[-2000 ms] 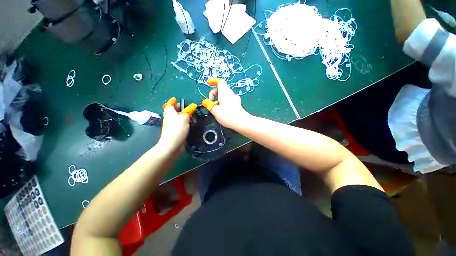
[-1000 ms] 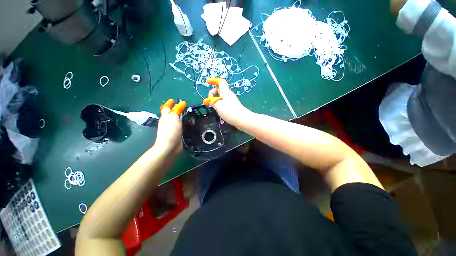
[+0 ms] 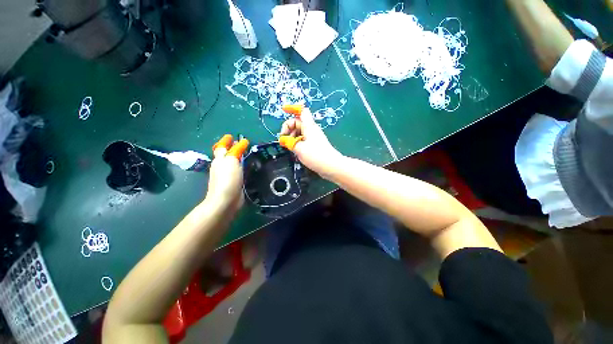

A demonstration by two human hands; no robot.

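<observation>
A black housing shell [image 3: 267, 196] lies at the table's front edge, its open side with a ring-edged hole facing up. A thin white sealing gasket [image 3: 250, 199] shows as a fine line along its left and lower rim. My left hand [image 3: 227, 171], with orange finger cots, is at the shell's upper left corner, fingertips close together. My right hand [image 3: 309, 142] is at its upper right corner, one cot-covered fingertip at the rim and another raised above it. What the fingertips pinch is too small to tell.
A tangled gasket pile [image 3: 275, 84] lies beyond the shell, with a denser heap [image 3: 386, 47] farther right. A black cup [image 3: 119, 168] with a white glue bottle [image 3: 185, 159] is at left. Stacked housings [image 3: 101, 40] stand upper left. Another person's arm [image 3: 548, 37] reaches in at upper right.
My left fingertips have moved from the shell's top edge to its upper left corner. My right hand has shifted slightly right. The other person's arm has moved farther into view over the table.
</observation>
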